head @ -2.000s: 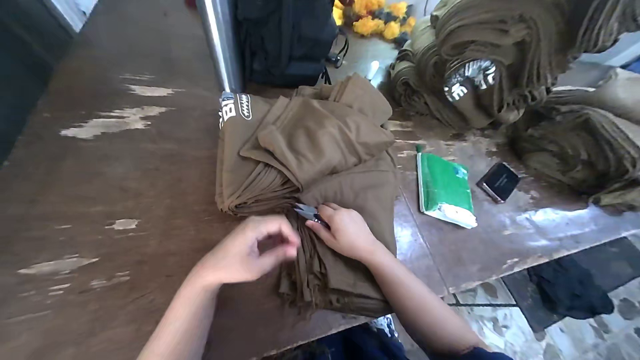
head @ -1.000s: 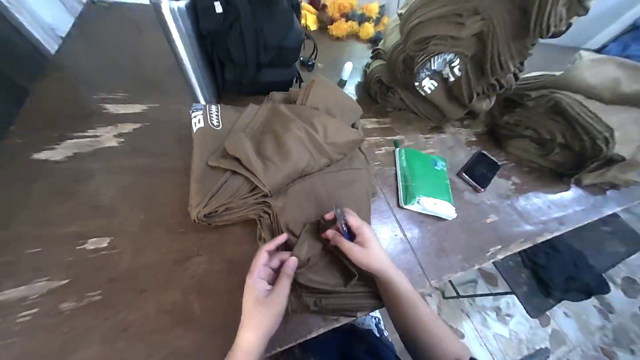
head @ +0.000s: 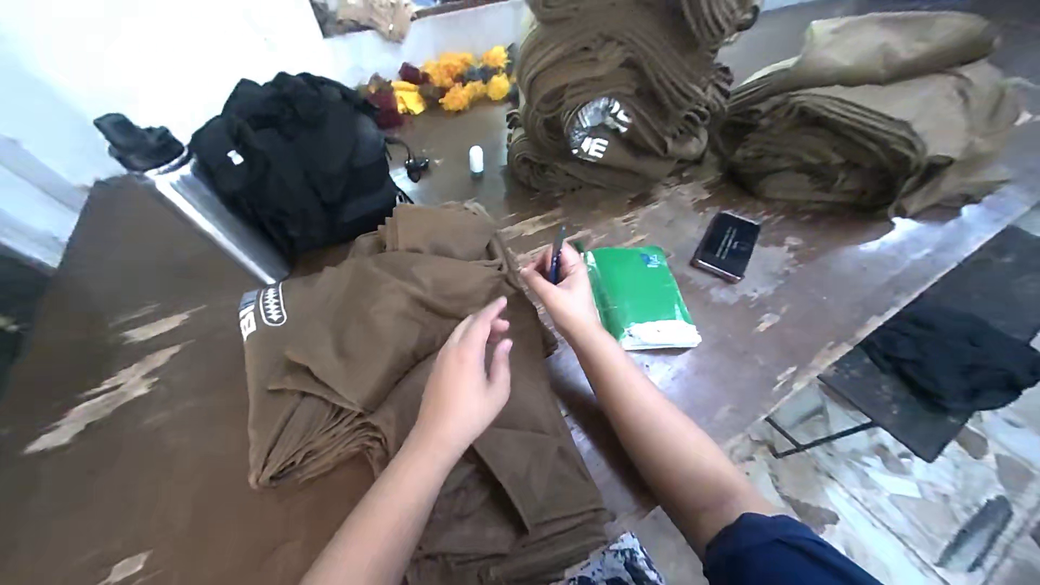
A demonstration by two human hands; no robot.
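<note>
A stack of folded brown cloth pieces (head: 349,325), one bearing a printed white mark at its left corner, lies on the worn wooden table. Over the middle of the stack is my left hand (head: 471,370), fingers apart and holding nothing. My right hand (head: 567,292) is at the stack's right edge, closed around a small dark tool (head: 557,256), seemingly thread snippers, pointing up. Its fingertips are by the edge of the brown cloth; whether they pinch it I cannot tell. A green notebook (head: 638,292) lies just right of that hand.
Behind the stack are a steel bottle (head: 219,215), a black bag (head: 292,162), a small white-capped bottle (head: 476,160) and a flower garland (head: 455,81). Piled brown cloth (head: 617,97) and another bundle (head: 829,146) stand at the back right. A phone (head: 727,246) lies beyond the notebook.
Both hands have moved away from the near end of the stack, toward its far right side. The view has shifted. The right hand keeps the dark tool.
</note>
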